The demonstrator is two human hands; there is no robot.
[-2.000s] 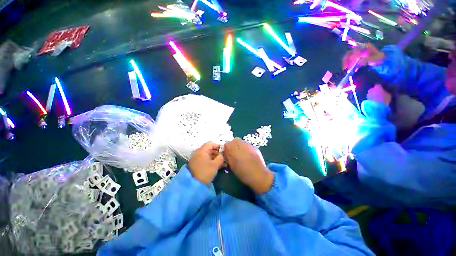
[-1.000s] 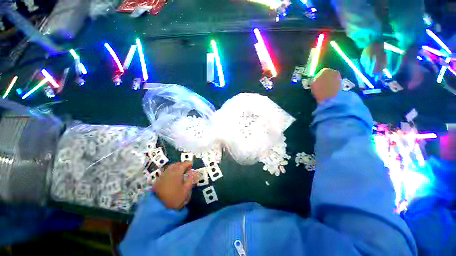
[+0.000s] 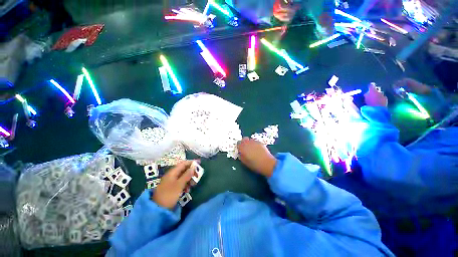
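Note:
My left hand point(image 3: 173, 185) holds a white square plastic housing point(image 3: 197, 172) between thumb and fingers, low in front of my chest. My right hand point(image 3: 256, 157) is at the right edge of the small white inserts point(image 3: 230, 140) that spill from the open whitish bag point(image 3: 201, 118); its fingertips touch the heap, and whether they pinch an insert is too small to tell. Loose housings point(image 3: 150, 170) lie beside and behind my left hand. A second small heap of inserts point(image 3: 266, 135) lies just beyond my right hand.
A large clear bag of housings point(image 3: 65, 206) lies at left, with another open clear bag point(image 3: 125, 125) behind it. Glowing sticks point(image 3: 211, 57) lie in a row across the bench. A bright lit heap point(image 3: 334, 125) is at right, near a neighbour's blue sleeves point(image 3: 402, 155). A red packet point(image 3: 79, 36) is upper left.
My right hand has come back from the glowing sticks to the insert heap. My left hand has lifted a housing from the loose ones. The view has shifted, moving the bags leftward.

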